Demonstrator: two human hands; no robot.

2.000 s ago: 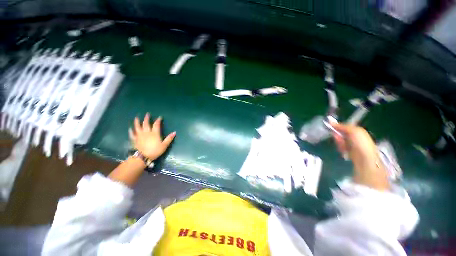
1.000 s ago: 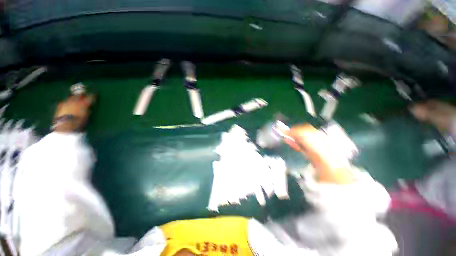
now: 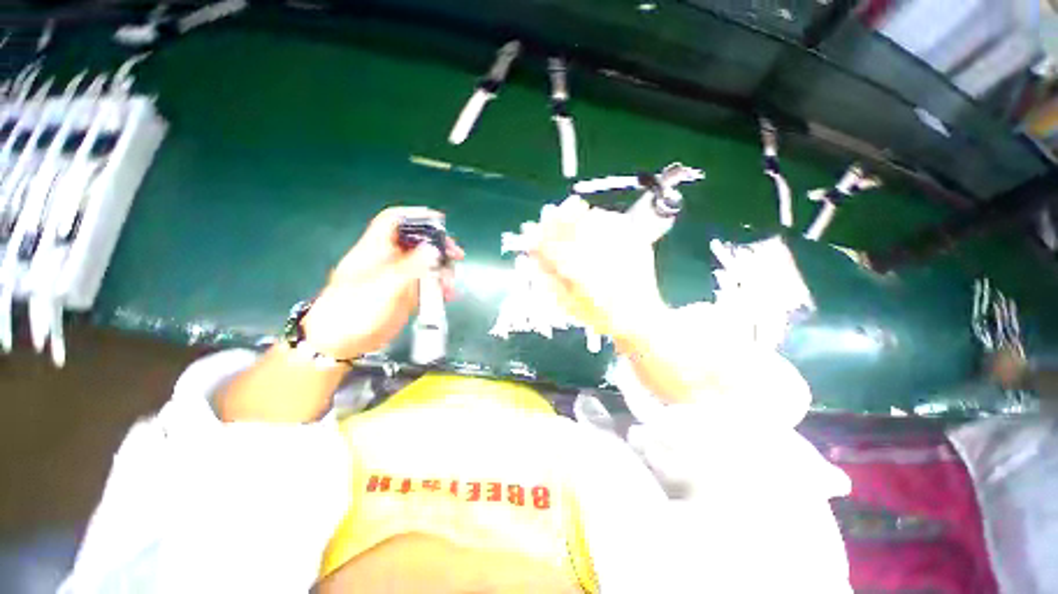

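My left hand holds a dark watch head with one white strap hanging down towards me. My right hand is over the pile of white straps, overexposed and blurred. Its fingers cover part of the pile, and I cannot tell if they hold a strap. A bottle with a round grey top stands just beyond my right hand, beside a watch with a white band.
A white tray with rows of watches lies at the left. Watches with white straps lie along the bench's far side. A second strap pile is right of my right hand. Another person's pink clothing shows at lower right.
My left hand has come back from the far left side to the middle with a watch head in it. My right hand has left the bottle and moved left onto the strap pile.
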